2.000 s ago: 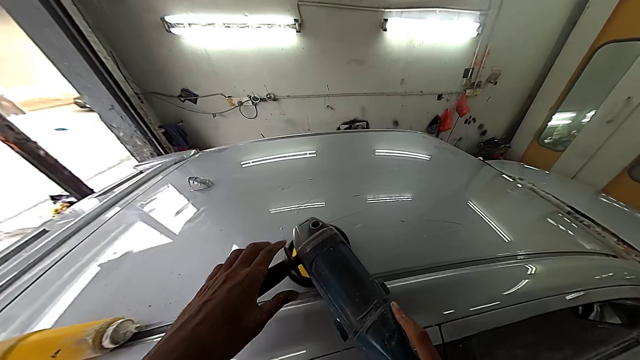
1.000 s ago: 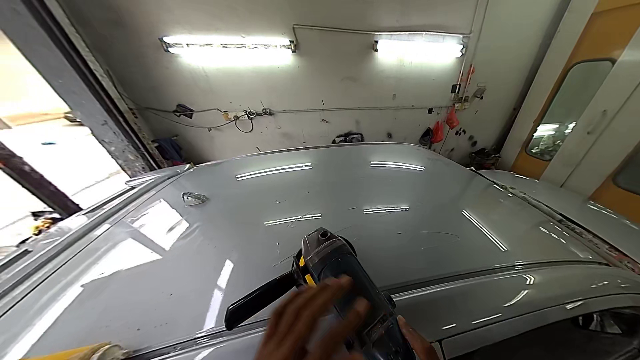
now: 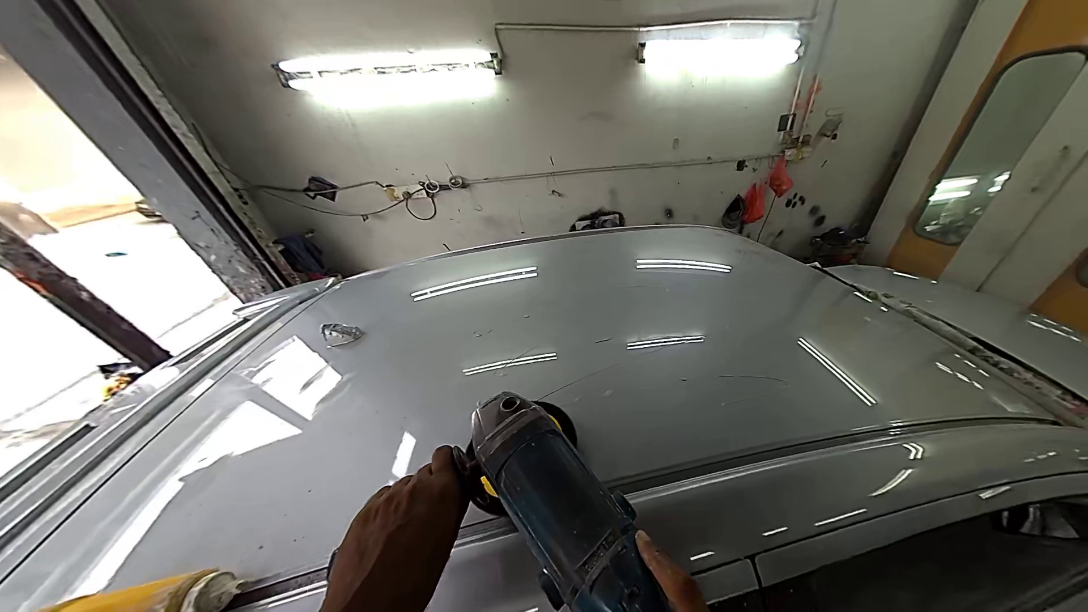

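Observation:
An angle polisher (image 3: 557, 493) with a dark body and a metal gear head lies over the near side of a silver-grey car roof (image 3: 595, 323). Its round black-and-yellow pad shows at both sides of the head, over the roof near the side channel. My left hand (image 3: 404, 527) is closed at the left of the head, where the side handle sits; the fingers largely hide that handle. My right hand (image 3: 667, 574) grips the rear of the body, mostly hidden behind it. Fine scratches and light reflections show on the paint beyond the pad.
A yellow tube or bottle (image 3: 140, 593) rests at the roof's near left edge. A small crumpled, wrapped piece (image 3: 341, 334) sits on the roof at left. Cables (image 3: 323, 211) run along the back wall, and red bags (image 3: 755, 202) hang there. A door frame (image 3: 161, 144) stands at left.
My left hand has moved from over the polisher's body to the left side of its head. The side handle, plainly visible one second ago, is now mostly covered.

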